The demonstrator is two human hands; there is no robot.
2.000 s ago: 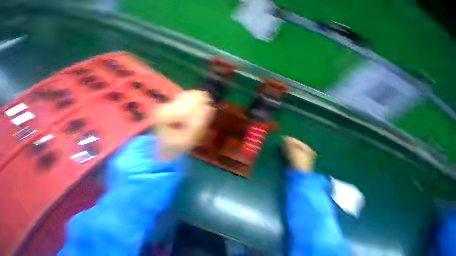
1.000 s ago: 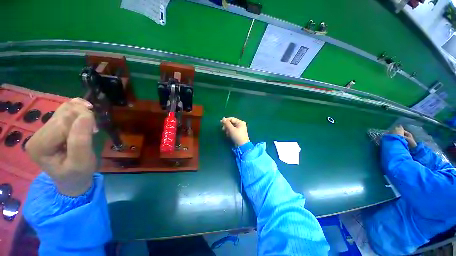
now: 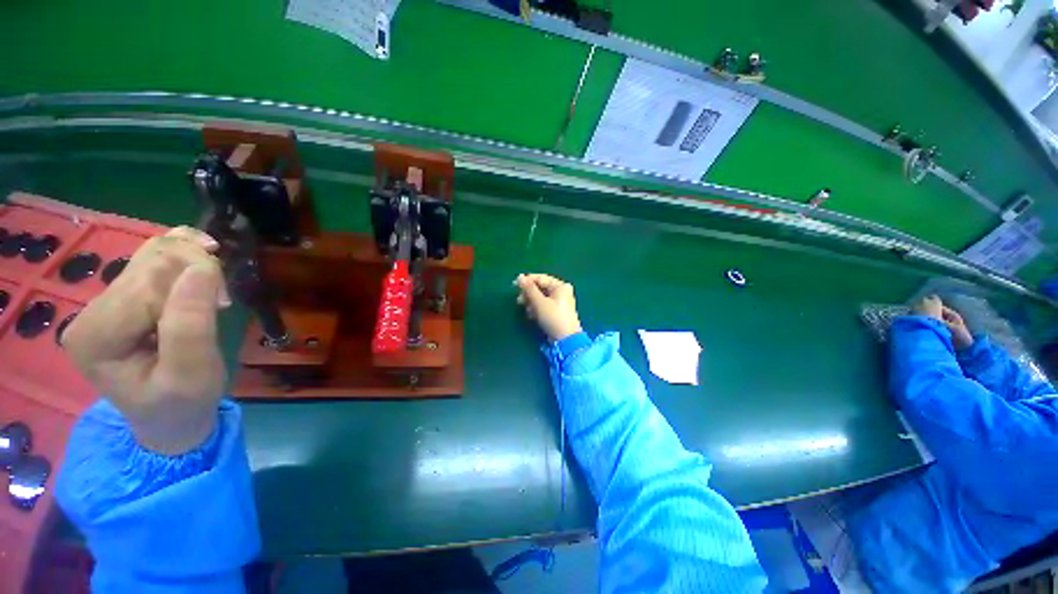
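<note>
A reddish-brown press fixture (image 3: 348, 377) stands on the bench with two black toggle clamps. The right clamp (image 3: 408, 221) has its red handle (image 3: 393, 308) pointing down. The left clamp (image 3: 249, 200) has its handle end hidden by my left hand (image 3: 151, 337). That hand is curled in front of the fixture's left side; what it grips is hidden. My right hand (image 3: 548, 305) is to the fixture's right with fingers closed, and no part shows in it. Round black parts (image 3: 79, 268) lie in the salmon-red compartment tray (image 3: 70, 221) at the left.
A white paper scrap (image 3: 671, 355) and a small pale ring (image 3: 736, 277) lie on the dark-green bench (image 3: 487, 464). At the right, another person's hands (image 3: 946, 321) and blue sleeves are beside clear wrapping. A rail (image 3: 522, 169) and a green panel with papers run behind.
The view swung right and cleared from the blurred earliest frame. Over the last second, the small ring has shifted left on the bench. Both my hands have stayed almost still.
</note>
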